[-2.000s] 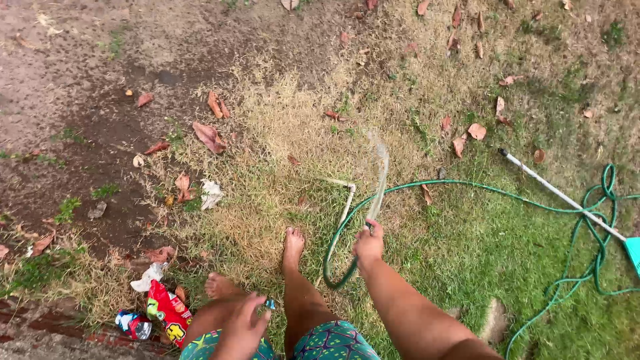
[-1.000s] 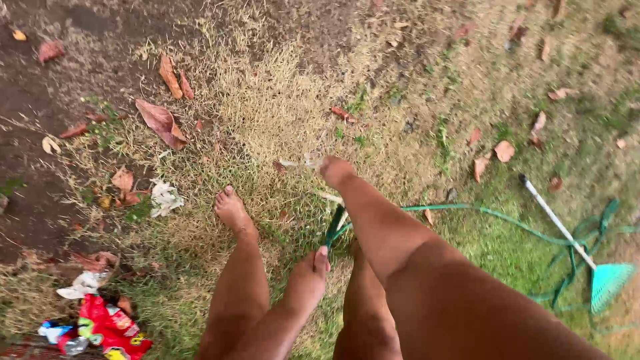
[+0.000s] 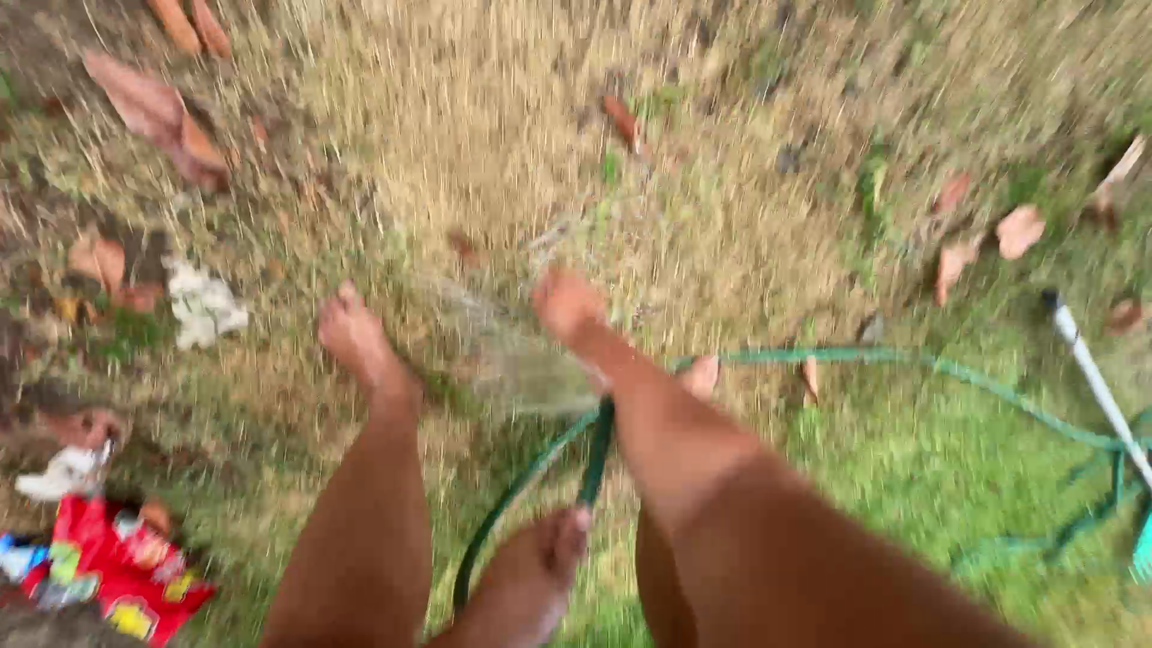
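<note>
My left hand (image 3: 558, 544), low in the middle of the head view, is closed around a dark green garden hose (image 3: 597, 454). The hose points upward, and blurred water (image 3: 531, 369) sprays out left of my right forearm. My right arm reaches in from the lower right, its hand (image 3: 567, 301) blurred above the hose end; whether its fingers are closed is unclear. My bare left foot (image 3: 354, 333) stands on the grass to the left. Part of my right leg (image 3: 661, 576) shows below the right arm, its foot hidden or indistinct.
Hose loops lie at right beside a white pole (image 3: 1093, 369) and a turquoise rake head (image 3: 1143, 549). Crumpled red packaging (image 3: 126, 567) lies lower left, with white scraps (image 3: 205, 304) above. Dry leaves (image 3: 157, 112) are scattered over patchy grass.
Two seconds ago my right hand held the hose; one second ago my left hand had it. My right hand has moved beyond the hose end. The view is now closer to the ground.
</note>
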